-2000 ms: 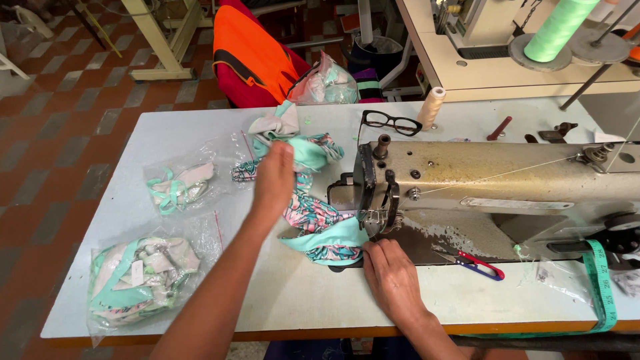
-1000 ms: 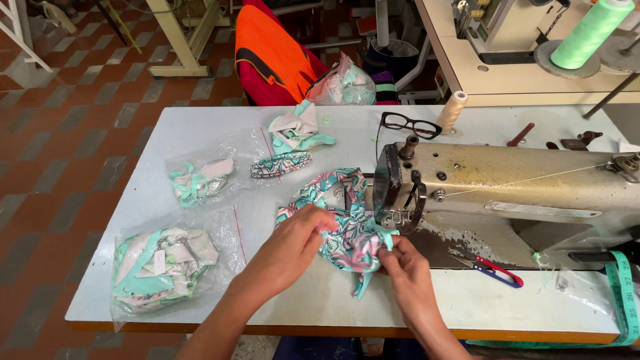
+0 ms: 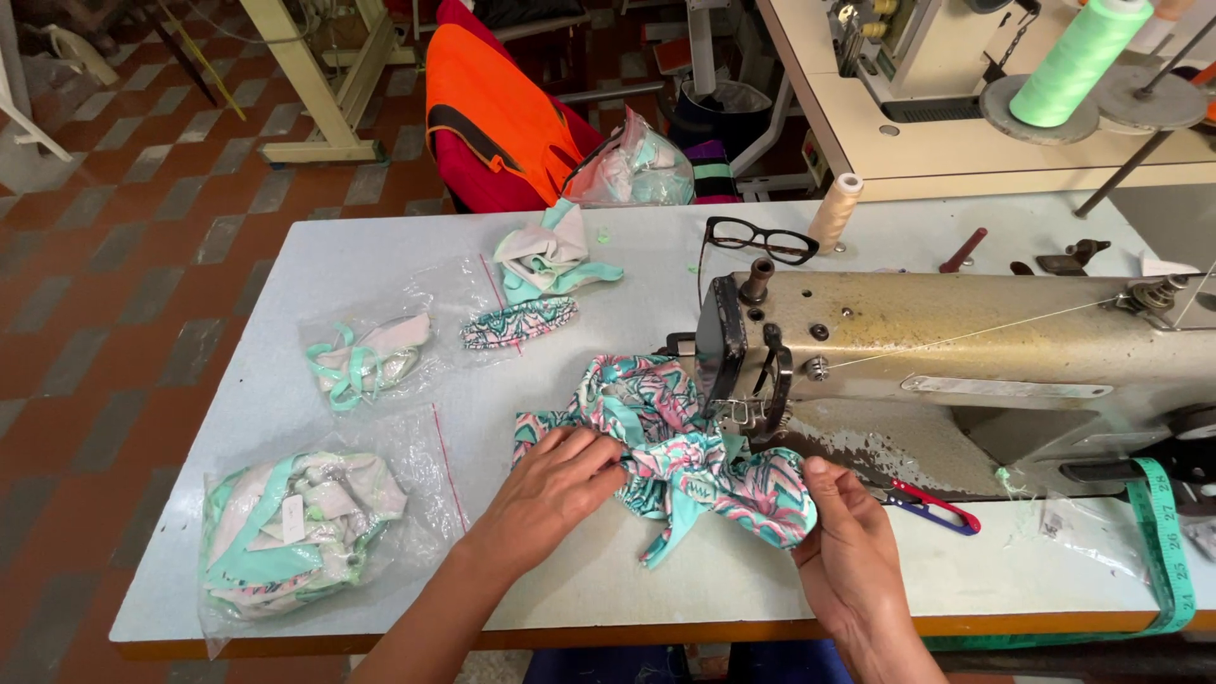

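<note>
A gathered garment piece in pink, teal and white patterned fabric (image 3: 665, 456) lies bunched at the needle end of an industrial sewing machine (image 3: 931, 351). My left hand (image 3: 560, 484) presses and pinches its left part, with fingertips partly hidden in the folds. At the right, my right hand (image 3: 845, 541) grips a rounded edge of the same fabric between thumb and fingers. A mint strip hangs from its lower side. Up and left lies a small patterned gathered band (image 3: 520, 323), beside a pale and mint fabric piece (image 3: 546, 252).
Two clear plastic bags of fabric pieces (image 3: 304, 522), (image 3: 370, 361) lie on the left. Behind the machine are eyeglasses (image 3: 760, 239) and a peach thread cone (image 3: 836, 214). Thread snips (image 3: 931, 506) and a green measuring tape (image 3: 1168, 551) lie right. An orange-and-red covered chair (image 3: 494, 104) stands beyond.
My left hand, above the machine's needle area two seconds ago, has come down onto the patterned fabric. The fabric is now more spread out, and my right hand holds its right end.
</note>
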